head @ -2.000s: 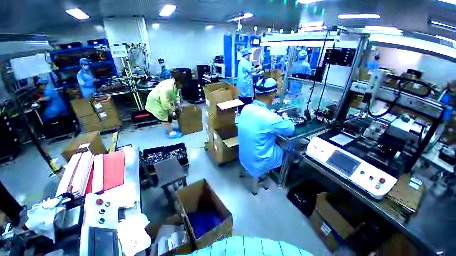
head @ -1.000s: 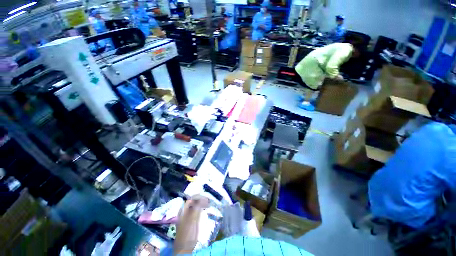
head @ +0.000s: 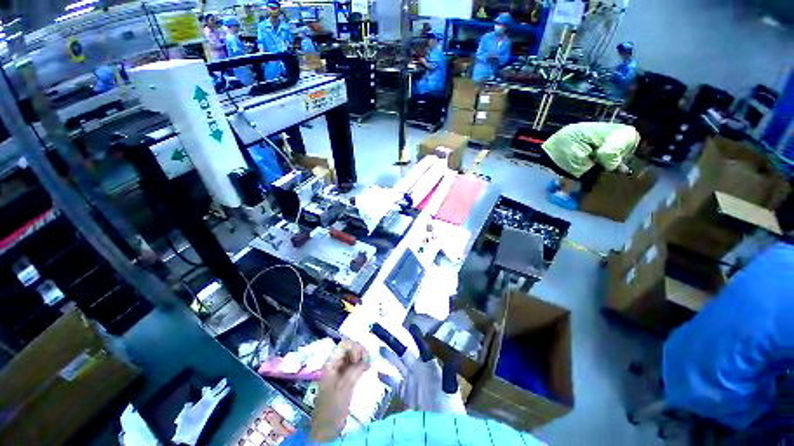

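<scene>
My left hand (head: 342, 373) is bare, at the lower middle over the near end of the white control panel (head: 380, 300). Its fingers are bent together; whether they hold something small is unclear. My right hand (head: 427, 383) seems to be the blurred grey-white gloved shape just right of it, with dark finger-like tips pointing up and right. Its grip is unclear. A white crumpled cloth or glove (head: 437, 292) lies by the panel's dark screen. A pink cloth or bag (head: 292, 369) and a clear plastic bag (head: 300, 340) lie left of my left hand.
The gantry machine (head: 196, 131) stands at left, with a metal fixture (head: 318, 257) on its bed. A black bin (head: 178, 405) with white gloves and a brown parts tray (head: 265, 429) are at lower left. An open carton (head: 522, 405) is at right. A seated person (head: 740, 335) is far right.
The view has swung left from the neighbouring bench to the machine, and both hands have come into view. Over the last second, the fingers of my left hand have stayed near the panel's near end.
</scene>
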